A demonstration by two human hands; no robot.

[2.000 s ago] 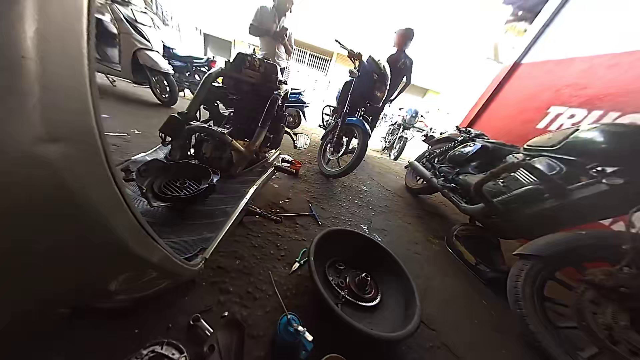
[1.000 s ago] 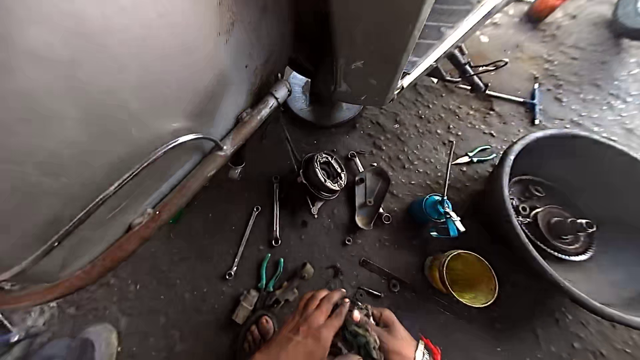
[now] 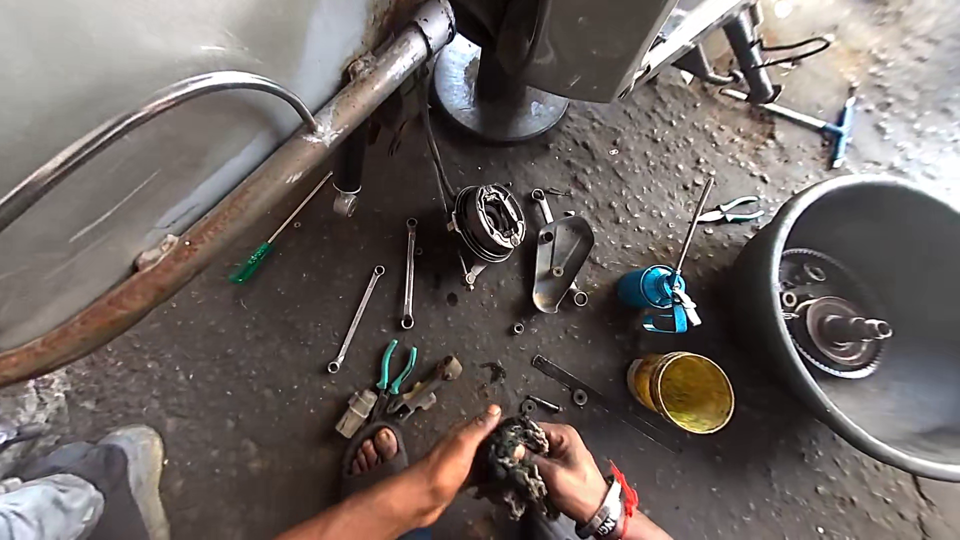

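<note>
Low in the view, my left hand (image 3: 450, 459) and my right hand (image 3: 568, 466) grip a dark, greasy bundle of waste cloth (image 3: 513, 465) between them. Whatever the cloth may wrap is hidden. Pliers with teal handles (image 3: 395, 375) lie beyond my left hand, beside a dirty metal lever part (image 3: 431, 386). A flat metal strip (image 3: 566, 377) and small washers lie just beyond my right hand. Farther off are two ring spanners (image 3: 409, 274), a brake shoe assembly (image 3: 491, 223) and a metal cover (image 3: 562, 262).
To the right stand a blue oil can (image 3: 652, 287), a yellow-lined tin (image 3: 694, 392) and a black basin (image 3: 780, 337) holding a gear. A rusty scooter frame tube (image 3: 202, 255) crosses the upper left, near a green screwdriver (image 3: 253, 262). Another person's shoe (image 3: 142, 472) is at lower left.
The view has swung down from the parked motorcycles to the floor. Since one second ago, my hands have shifted around the cloth, and my left thumb now points up beside it.
</note>
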